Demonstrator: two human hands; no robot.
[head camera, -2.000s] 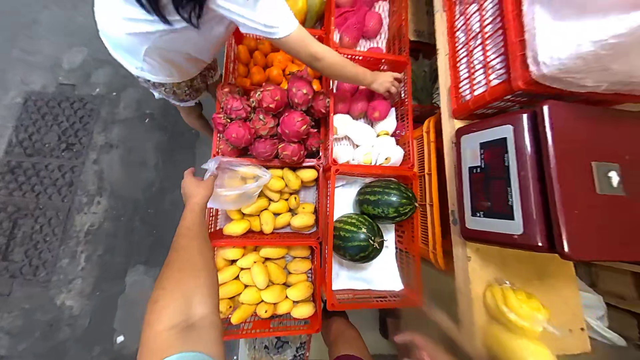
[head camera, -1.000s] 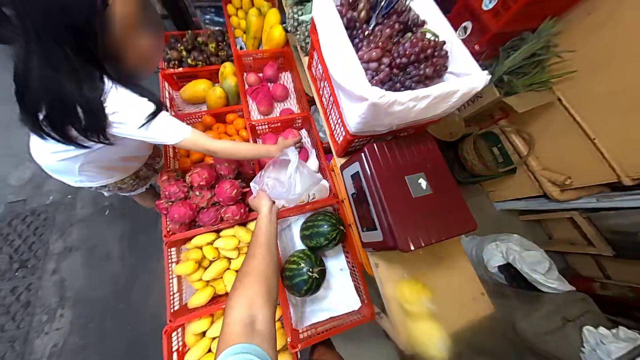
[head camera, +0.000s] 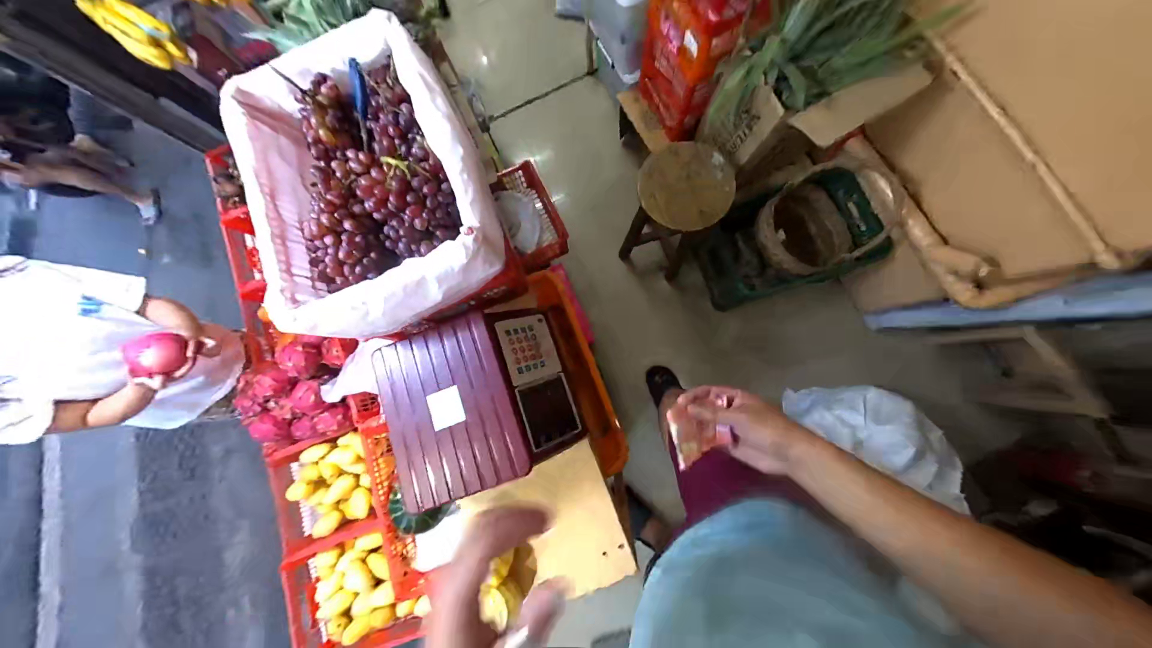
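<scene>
Blurred by motion, my left hand (head camera: 495, 576) is at the bottom centre, thumb and fingers apart, with no object visible between them. It is over the edge of a wooden board (head camera: 576, 531), beside yellow fruit (head camera: 504, 585). My right hand (head camera: 738, 427) is above my purple shorts, its fingers closed on a small crumpled piece of paper (head camera: 693, 432) that looks like a banknote. A maroon weighing scale (head camera: 450, 409) with a keypad stands on the board. White plastic (head camera: 355, 371) shows at the scale's left edge. Part of a watermelon (head camera: 418, 513) shows below it.
Grapes (head camera: 378, 180) fill a white-lined crate behind the scale. Red crates of mangoes (head camera: 337, 486) and dragon fruit (head camera: 292, 387) stand left. Beyond them, a person in white holds a pink fruit (head camera: 155, 354). A wooden stool (head camera: 686, 187) and white sack (head camera: 877, 436) are at right.
My left hand no longer holds the plastic bag seen earlier. The other person's hand has left the crate and now holds a pink fruit. The view has swung right.
</scene>
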